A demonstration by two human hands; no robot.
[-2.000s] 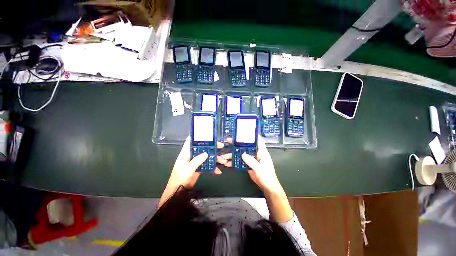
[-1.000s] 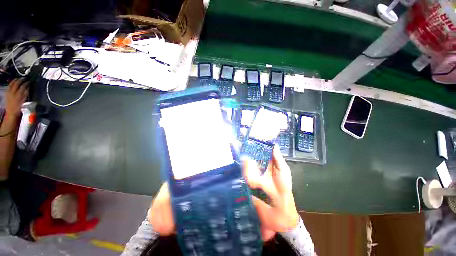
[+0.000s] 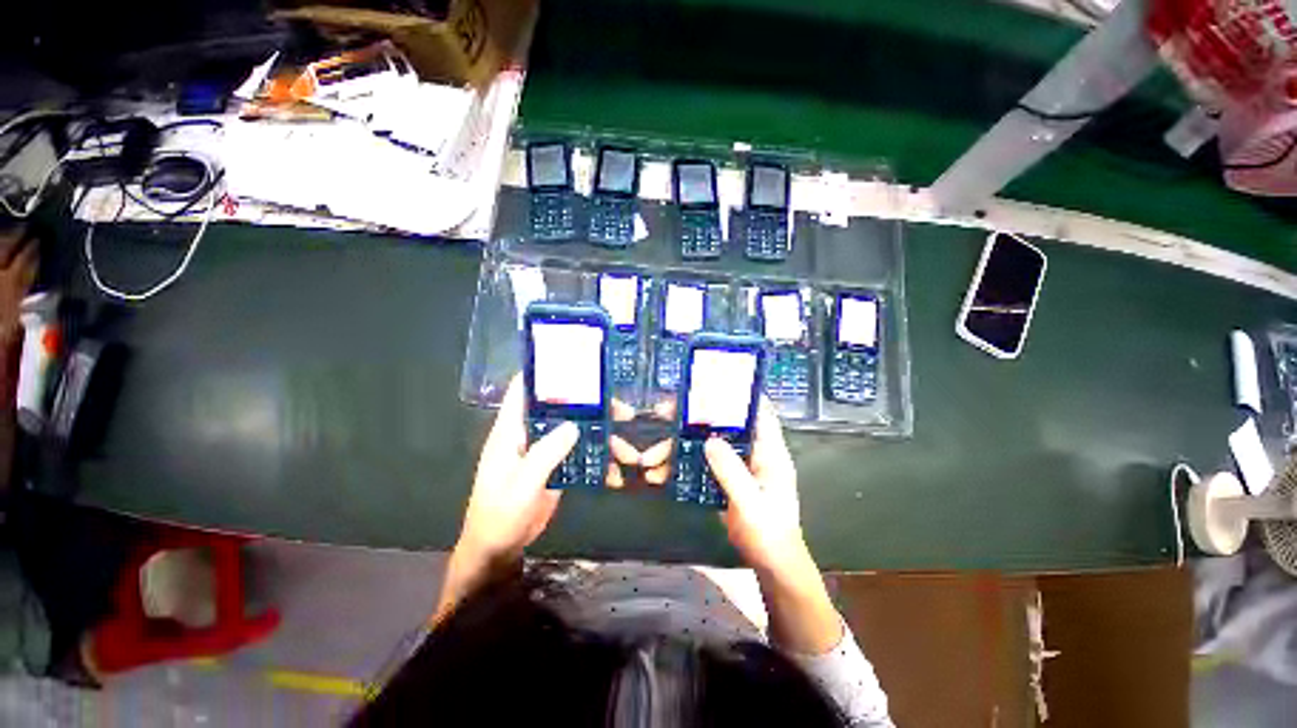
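Observation:
My left hand [image 3: 515, 477] holds a dark blue keypad phone [image 3: 568, 373] upright, its screen lit white, my thumb on its keys. My right hand [image 3: 757, 491] holds a second keypad phone [image 3: 721, 387], also lit white, my thumb near the top of its keys. Both are above the near edge of a clear blister tray [image 3: 899, 356]. The tray's back row holds several phones with grey screens, such as one keypad phone [image 3: 768, 189]. Its front row holds several with white screens, such as one keypad phone [image 3: 856, 324], some partly hidden by the held phones.
A white-edged smartphone [image 3: 1004, 296] lies right of the tray. A small fan [image 3: 1220, 514] stands far right. White papers [image 3: 356, 164] and coiled cables [image 3: 174, 182] lie back left. A pale post [image 3: 1045, 128] rises back right. Part of another person's arm [image 3: 14, 285] shows at the left edge.
Both held phones, raised close to the camera and tilted a second ago, are now lower, side by side and smaller in view. The camera view has also shifted.

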